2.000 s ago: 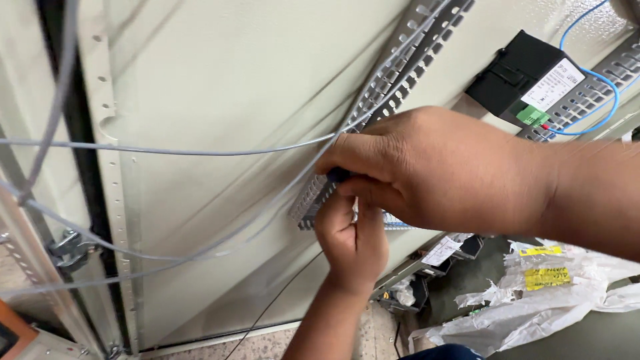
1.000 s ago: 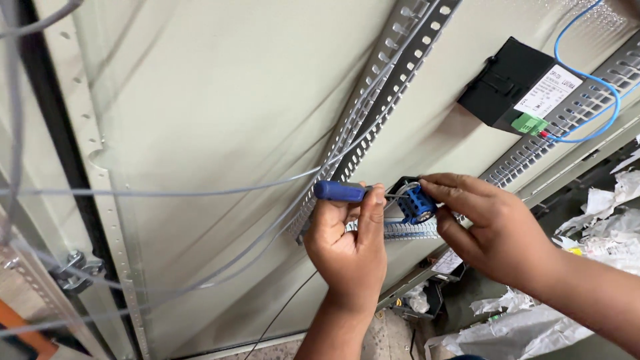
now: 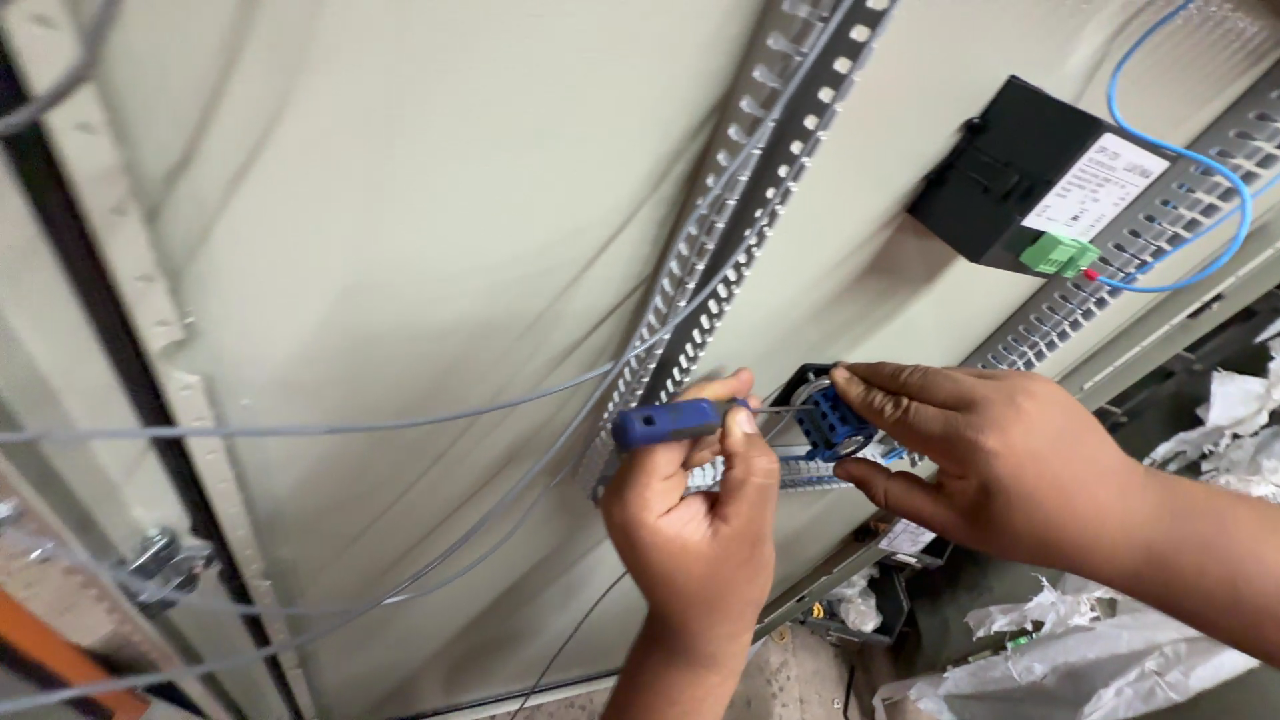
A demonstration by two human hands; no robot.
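Observation:
My left hand (image 3: 700,500) grips a blue-handled screwdriver (image 3: 665,424), its thin shaft pointing right with the tip at a blue terminal block (image 3: 832,420). My right hand (image 3: 960,450) holds this block between thumb and fingers. The block sits on a round device at the panel; part of it is hidden by my fingers. Behind it a black housing (image 3: 797,384) shows in part. Grey wires (image 3: 480,408) run from the left toward the slotted wiring duct (image 3: 740,220) above my left hand.
A black module (image 3: 985,170) with a green connector (image 3: 1058,254) and a blue wire (image 3: 1240,215) is at the upper right, beside another slotted duct (image 3: 1060,312). White plastic wrapping (image 3: 1090,670) lies lower right. A metal latch (image 3: 165,568) is on the frame at left.
Two seconds ago my hands were close together, largely hiding what they held. They have since moved apart, with the screwdriver and blue terminal block now visible. The screwdriver stays at the block since one second ago.

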